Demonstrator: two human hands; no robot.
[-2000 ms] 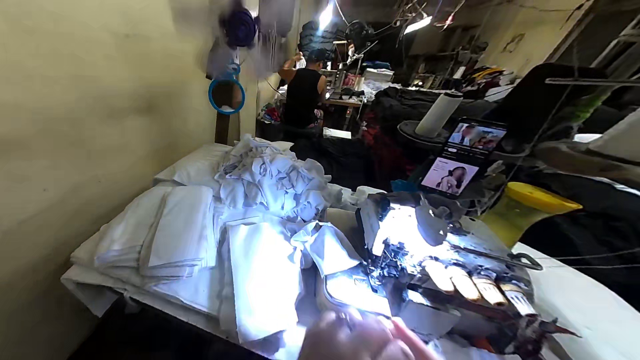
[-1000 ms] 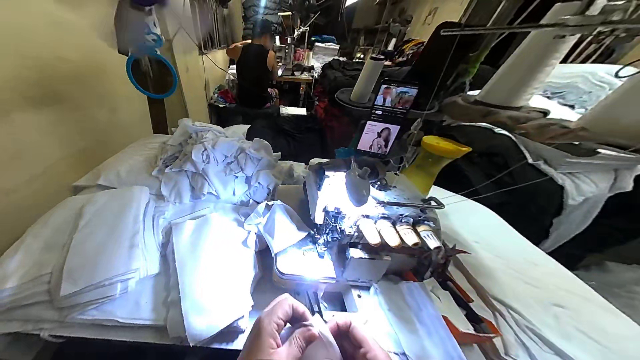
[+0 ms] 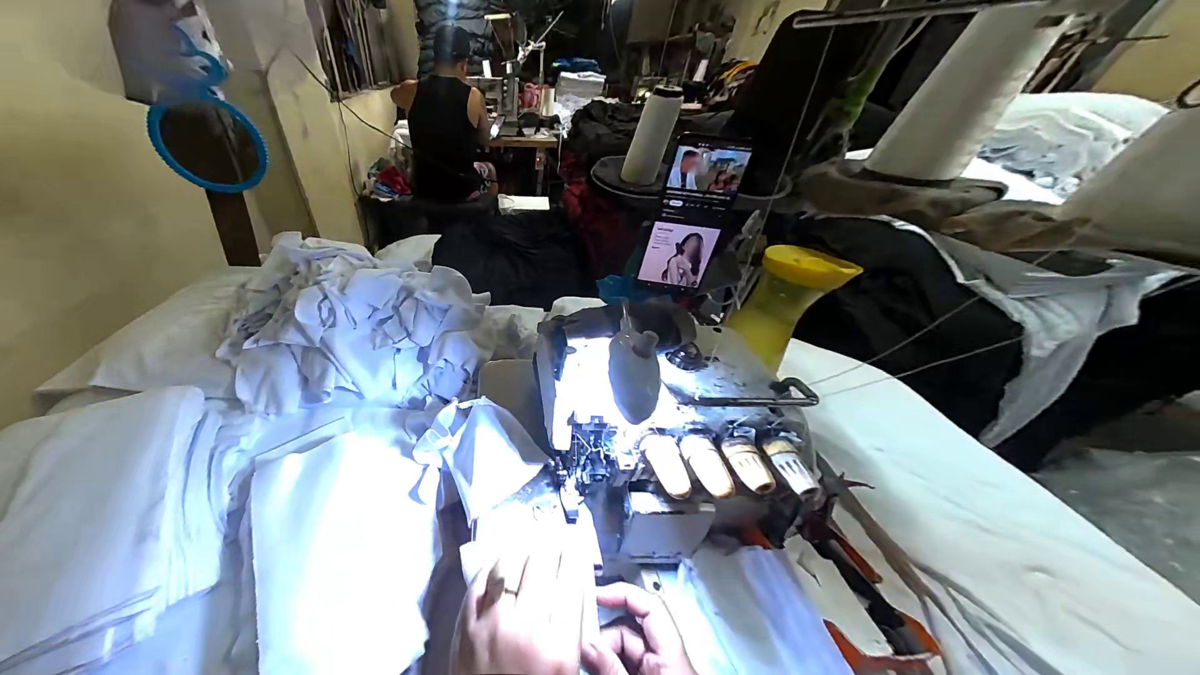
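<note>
My left hand (image 3: 525, 609) lies over a piece of white fabric (image 3: 534, 525) in front of the presser foot of an overlock sewing machine (image 3: 675, 412); its fingers point toward the foot. My right hand (image 3: 637, 628) is close beside it on the right, fingers bent at the cloth's edge; whether it grips the cloth is hard to see. Glare from the machine's lamp washes out the cloth. A sewn white piece (image 3: 487, 450) lies behind and left of the foot. Folded white panels (image 3: 342, 553) are stacked left of my left hand.
A heap of white pieces (image 3: 356, 319) sits at the back left. Behind the machine are a lit phone (image 3: 689, 211), a yellow plastic container (image 3: 783, 300) and a thread cone (image 3: 653, 136). Threads cross at the right. A person (image 3: 445, 127) sits farther back with their back to me.
One second ago both hands held a white piece together, nearer to me. Now my left hand lies on the cloth at the machine. The view has turned right since the first frame.
</note>
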